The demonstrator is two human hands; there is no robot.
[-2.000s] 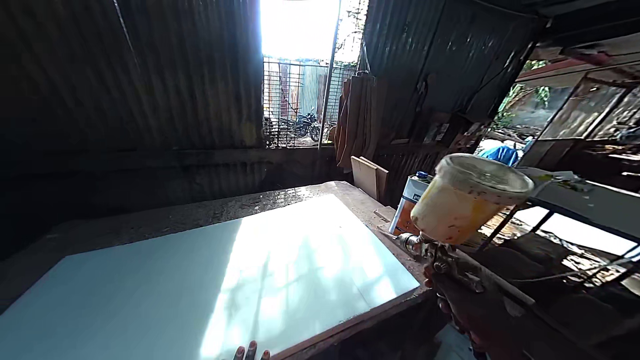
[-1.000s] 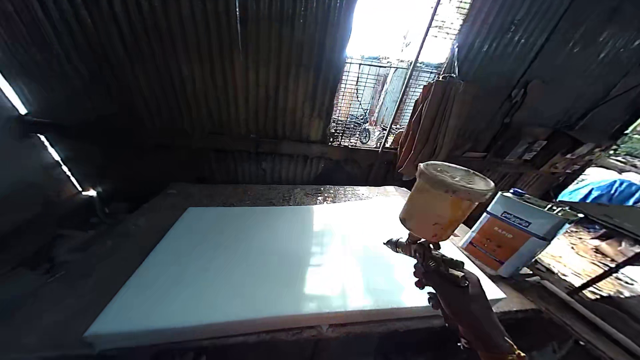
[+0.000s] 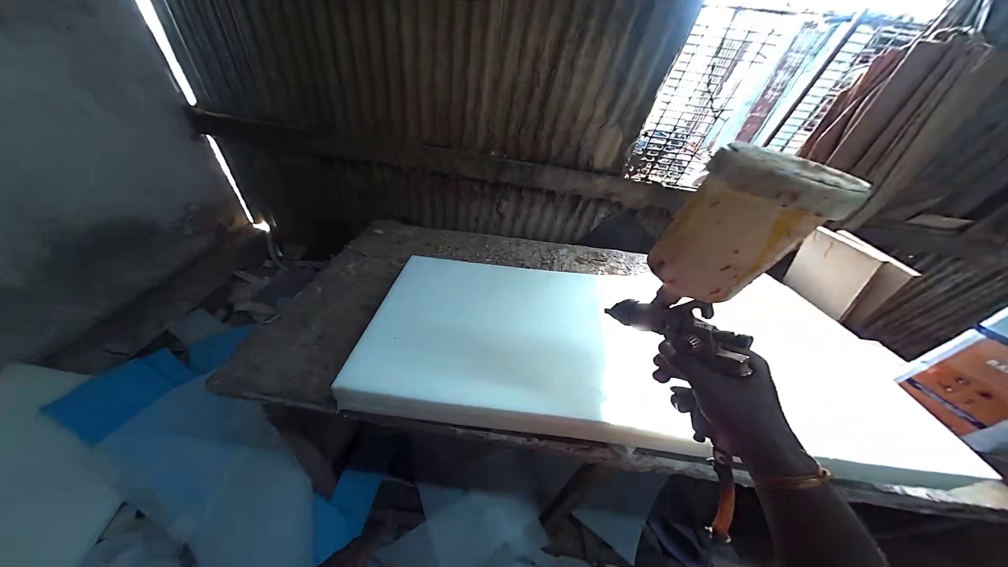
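Observation:
My right hand (image 3: 724,394) grips a gravity-feed spray gun (image 3: 677,323) by its handle, over the right half of a thick white foam slab (image 3: 488,339). The gun's nozzle points left, above the slab. On top of the gun is a stained plastic cup (image 3: 740,228), tilted, and a hose (image 3: 723,492) hangs from the handle's base. The slab lies flat on a rough worktable (image 3: 299,339). At the bottom edge a dim patch may be part of my left hand (image 3: 354,551); what it does cannot be made out.
Blue and white foam sheets (image 3: 213,449) lie below the table at the left. A metal can (image 3: 965,378) stands at the right edge, near a brown box (image 3: 835,272). A corrugated wall (image 3: 441,87) with a mesh window (image 3: 709,94) rises behind; cloth (image 3: 882,102) hangs beside it.
The view has swung to the left, bringing in the sheets on the floor. My right hand still holds the spray gun over the slab.

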